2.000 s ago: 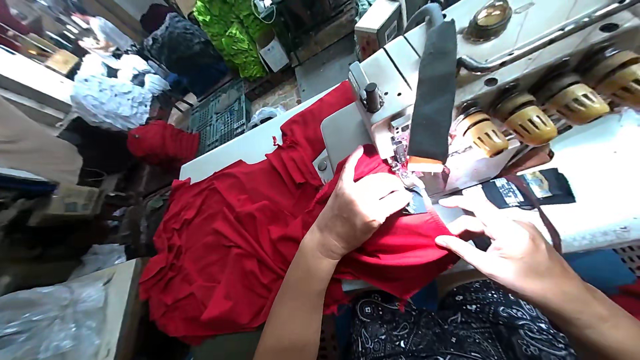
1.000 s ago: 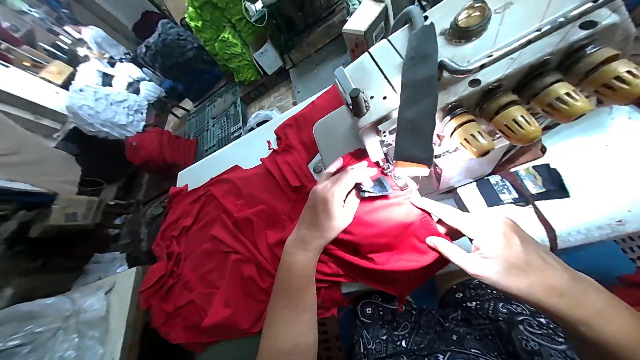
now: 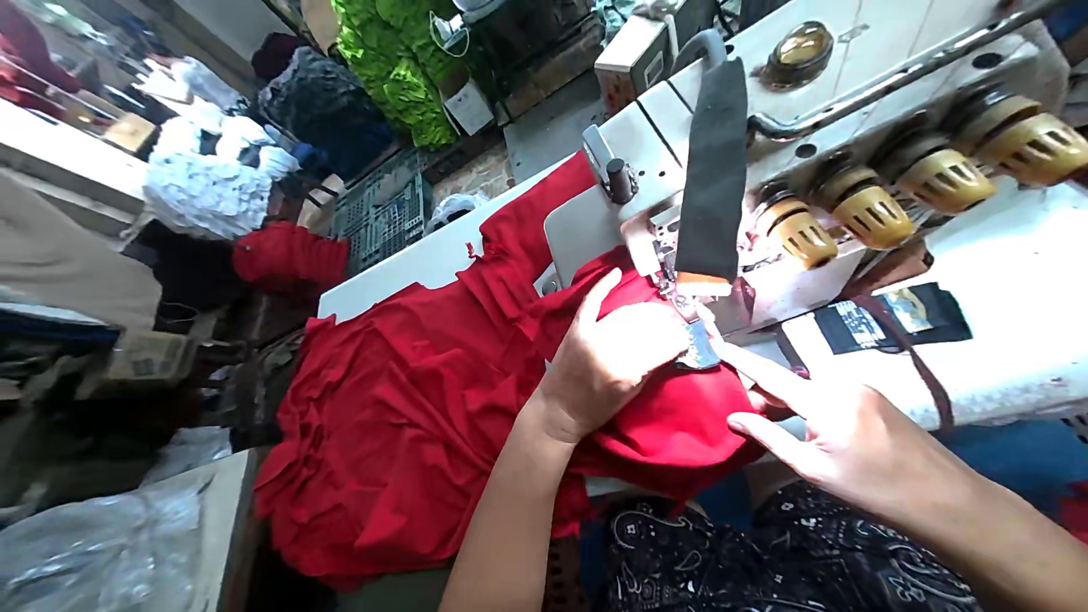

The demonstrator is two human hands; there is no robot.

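Red fabric (image 3: 408,408) spreads over the white machine table and runs under the presser foot (image 3: 682,306) of an industrial sewing machine (image 3: 858,68). My left hand (image 3: 608,365) rests on the cloth left of the foot, its fingertips at a small dark label-like piece (image 3: 699,347) in front of the foot. To the right, my right hand (image 3: 833,416) pinches the edge of the red fabric between thumb and fingers, the index finger reaching close to the foot. A dark flap (image 3: 714,170) hangs from the machine head and hides part of the needle area.
Yellow slotted tension knobs (image 3: 875,212) line the machine front. Dark labels with a brown strap (image 3: 909,323) lie on the table's right side. Beyond the far edge are a green crate (image 3: 382,212), a red bundle (image 3: 289,257) and a green heap (image 3: 395,68). Plastic wrap (image 3: 102,544) lies at lower left.
My left hand, by the dark piece a second ago, now lies flatter over the cloth with its thumb spread. The dark piece sits a little nearer to me relative to the foot.
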